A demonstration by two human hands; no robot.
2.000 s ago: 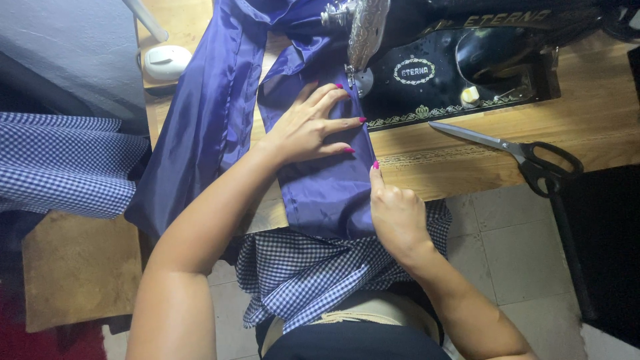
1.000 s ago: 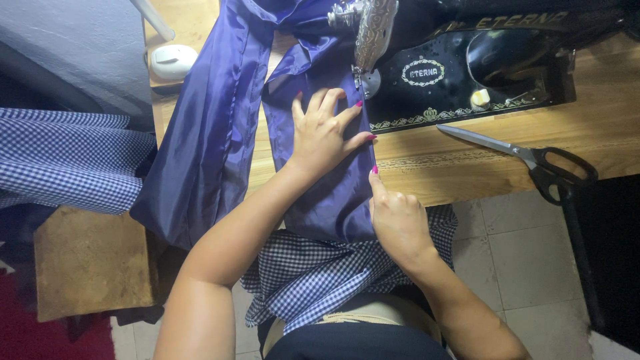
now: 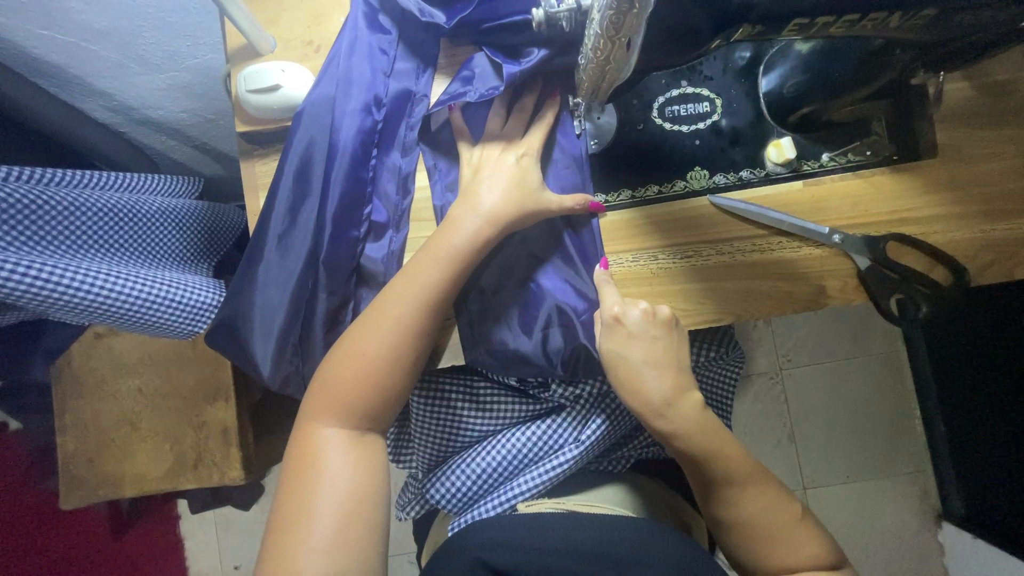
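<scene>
Shiny purple-blue fabric (image 3: 528, 296) lies under the presser foot (image 3: 578, 116) of a black Eterna sewing machine (image 3: 688, 108) and drapes over the table's front edge. Spread flat on it, my left hand (image 3: 512, 168) has its fingers apart just left of the foot, the thumb reaching the fabric's right edge. My right hand (image 3: 644, 352) is at that same edge, lower down, with the index finger extended along it and the other fingers curled; the fabric edge seems pinched there, the thumb being hidden. Another part of the fabric hangs to the left.
Black-handled scissors (image 3: 840, 240) lie on the wooden table (image 3: 664, 288), right of my right hand. A white rounded device (image 3: 274, 90) sits at the upper left. Checked cloth (image 3: 512, 424) covers my lap, and more hangs at the left above a wooden stool (image 3: 152, 424).
My left hand has moved up the fabric toward the presser foot, its fingers spread wider and its thumb now out to the right edge. The right hand stays at the fabric's edge.
</scene>
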